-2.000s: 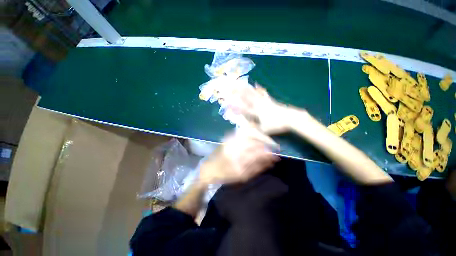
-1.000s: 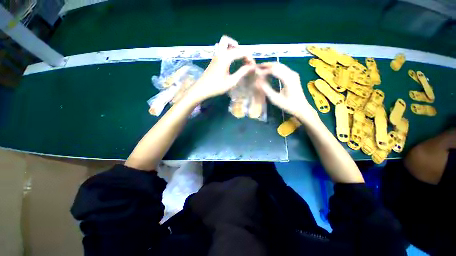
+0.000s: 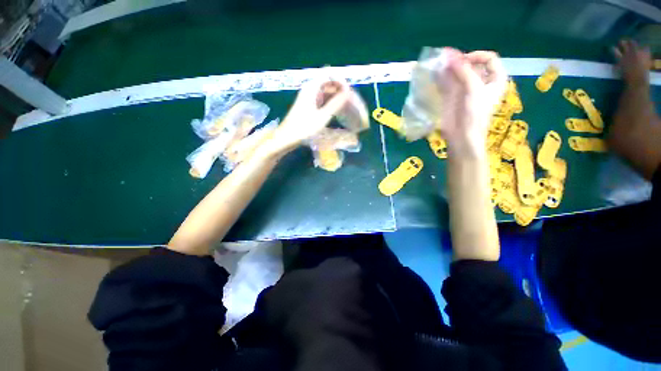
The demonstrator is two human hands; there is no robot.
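My right hand (image 3: 467, 101) is raised at the near side of the yellow heap and grips a thin clear poly bag (image 3: 424, 94), which looks whitish. My left hand (image 3: 312, 112) has curled, blurred fingers just above bagged pieces (image 3: 330, 156); whether it holds anything is unclear. More bagged pieces (image 3: 232, 138) lie in a crinkled cluster to its left. One loose yellow plastic piece (image 3: 401, 176) lies between my hands, near a seam. Another (image 3: 388, 119) lies farther back. A heap of yellow pieces (image 3: 525, 170) is at the right, partly hidden by my right hand.
The green table (image 3: 109, 167) has a white rail (image 3: 254, 81) along its far side. Another person's hand and arm (image 3: 638, 112) reach in at the right, beside several loose pieces. Below the table are brown cardboard (image 3: 72, 304) at left and white plastic (image 3: 254, 279) by my lap.
My hands were together and have moved apart. The right moved right with a clear bag. The bagged pieces beneath them are now farther left, under my left hand. Another person's hand has entered.
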